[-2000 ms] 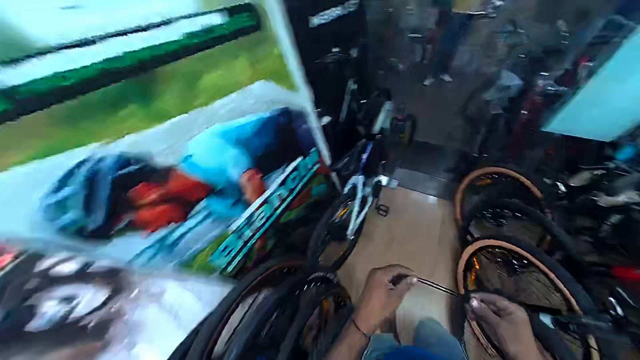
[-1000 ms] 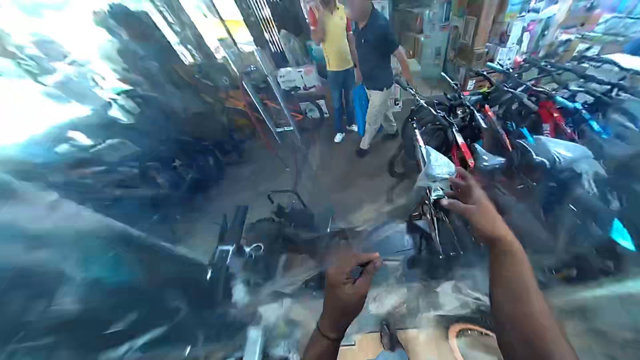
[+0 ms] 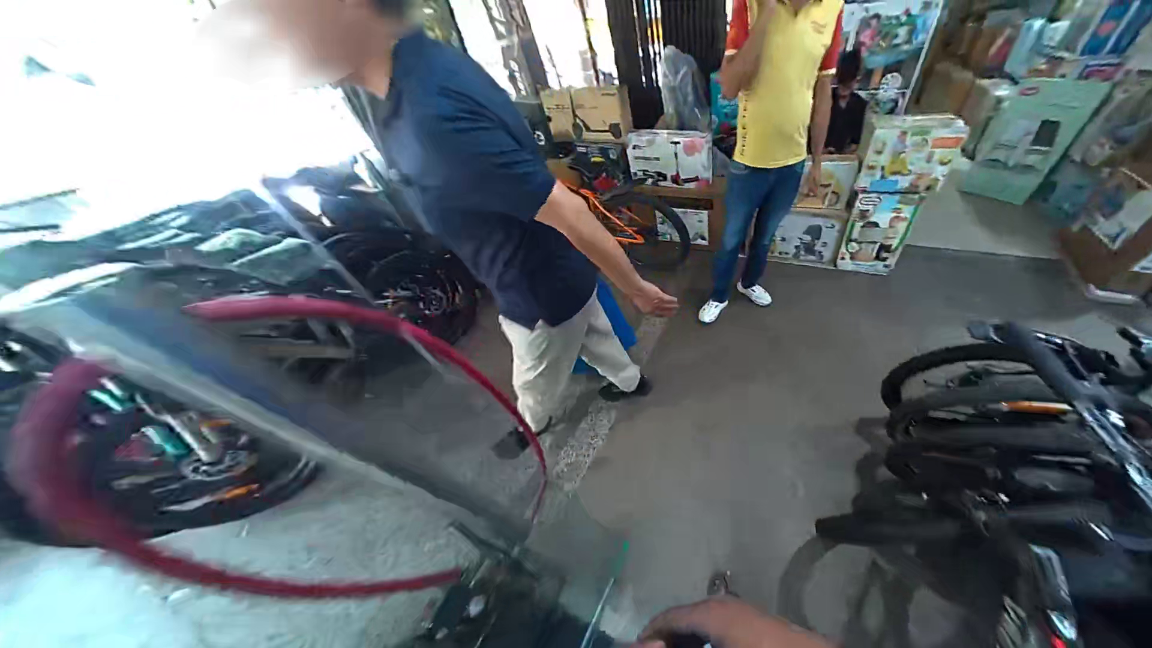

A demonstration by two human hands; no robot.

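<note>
At the bottom edge, only the back of my right hand (image 3: 733, 623) shows, reaching in from the lower right with its fingers bent. Something dark lies under the fingers, too cut off to name or to tell whether it is gripped. My left hand is out of view. Just left of the right hand are a thin, green-tipped edge (image 3: 605, 589) that looks like glass and a dark, blurred object (image 3: 504, 598). A red curved tube or cord (image 3: 463, 364) loops across the left side.
A person in a navy shirt (image 3: 486, 180) walks close by at centre left; another in a yellow shirt (image 3: 776, 99) stands farther back. Bicycles (image 3: 1008, 423) crowd the right, and a bicycle wheel (image 3: 211, 463) shows at the left. Cartons (image 3: 882, 225) are stacked behind on the grey floor (image 3: 720, 405).
The view has swung strongly. The left hand has left the frame, and the right hand shows only at the bottom. The navy-shirted person appears on the left of the yellow-shirted one, formerly on the right.
</note>
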